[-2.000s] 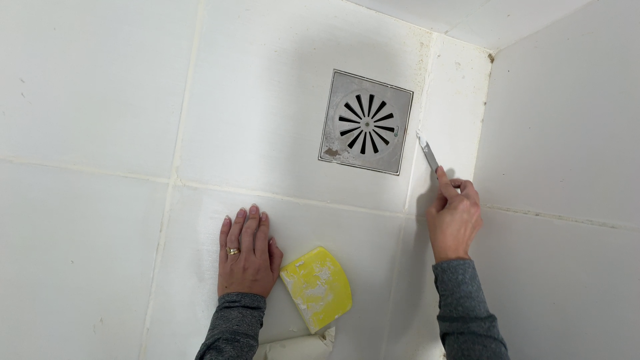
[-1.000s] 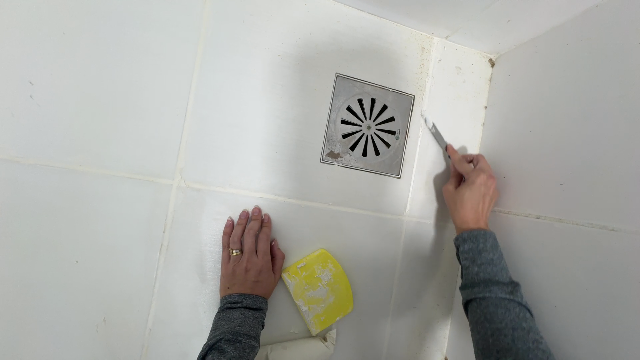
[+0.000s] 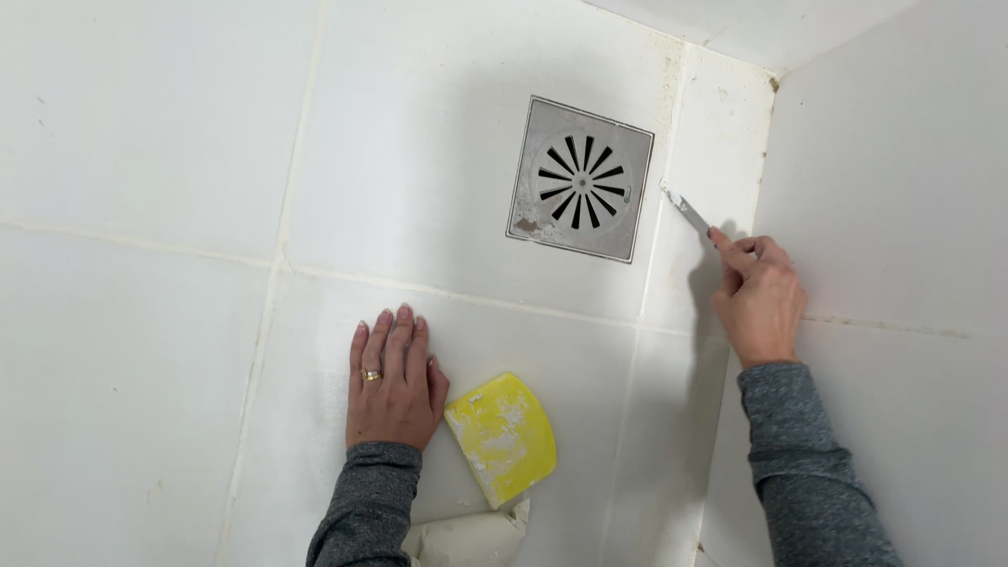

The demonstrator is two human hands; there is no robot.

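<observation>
My right hand (image 3: 760,299) grips a narrow metal blade tool (image 3: 687,211), perhaps a small spatula or knife; its handle is hidden in the fist. White paste sits on the tip, which is at the grout joint (image 3: 653,272) just right of the square metal floor drain cover (image 3: 580,179). My left hand (image 3: 395,382) lies palm down on the white floor tile with a ring on one finger, holding nothing. Beside its thumb a yellow plastic scraper (image 3: 504,441) smeared with white paste rests on the tile. Under the scraper's lower corner is a pale bag (image 3: 472,539), partly hidden by my left sleeve.
White walls (image 3: 898,173) rise at the right and top, meeting the floor in a corner (image 3: 775,79) with brownish stains. Grout lines (image 3: 272,299) cross on the floor left of the drain. A stained joint (image 3: 882,323) runs along the right wall.
Between two and one seconds ago my right hand moved right; now the blade's tip is a little lower along the joint beside the drain cover. My left hand and the scraper have stayed put.
</observation>
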